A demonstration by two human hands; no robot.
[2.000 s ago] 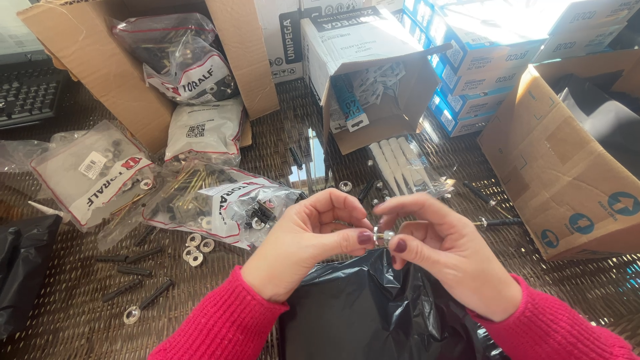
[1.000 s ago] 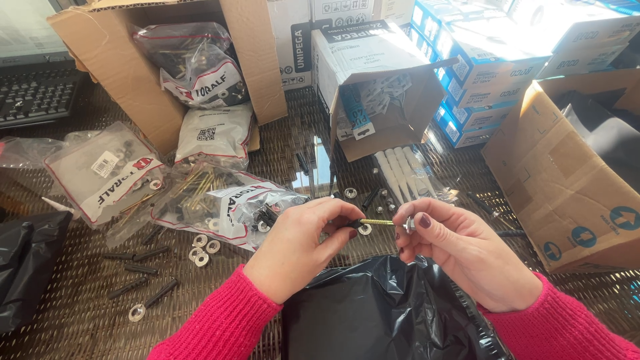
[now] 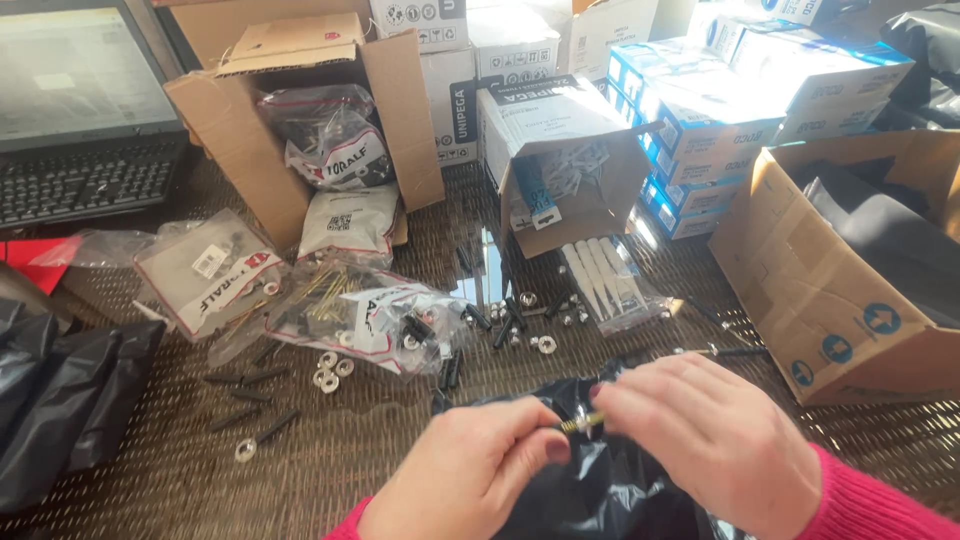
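My left hand (image 3: 480,465) pinches the dark end of a brass-coloured threaded rod (image 3: 570,425) between thumb and fingers. At the rod's other end is my right hand (image 3: 697,427), its fingers closed around it. A shiny metal nut or washer (image 3: 585,420) sits on the rod between the two hands; its exact kind is blurred. Under both hands lies a black plastic bag (image 3: 592,480). Beyond them are small metal nuts (image 3: 568,320), black plastic sleeves (image 3: 504,330) and a metal washer (image 3: 546,345) on the woven table.
Clear bags of hardware (image 3: 367,315) and more washers (image 3: 328,382) lie at the left. An open carton (image 3: 420,135), a white carton (image 3: 487,142), blue-and-white boxes (image 3: 697,127) and a brown box (image 3: 795,300) stand behind and right. A laptop keyboard (image 3: 82,180) is at far left.
Both hands have come lower in the view. My right fingers, which showed a metal piece on the rod's end one second ago, now cover that end. The view has shifted somewhat.
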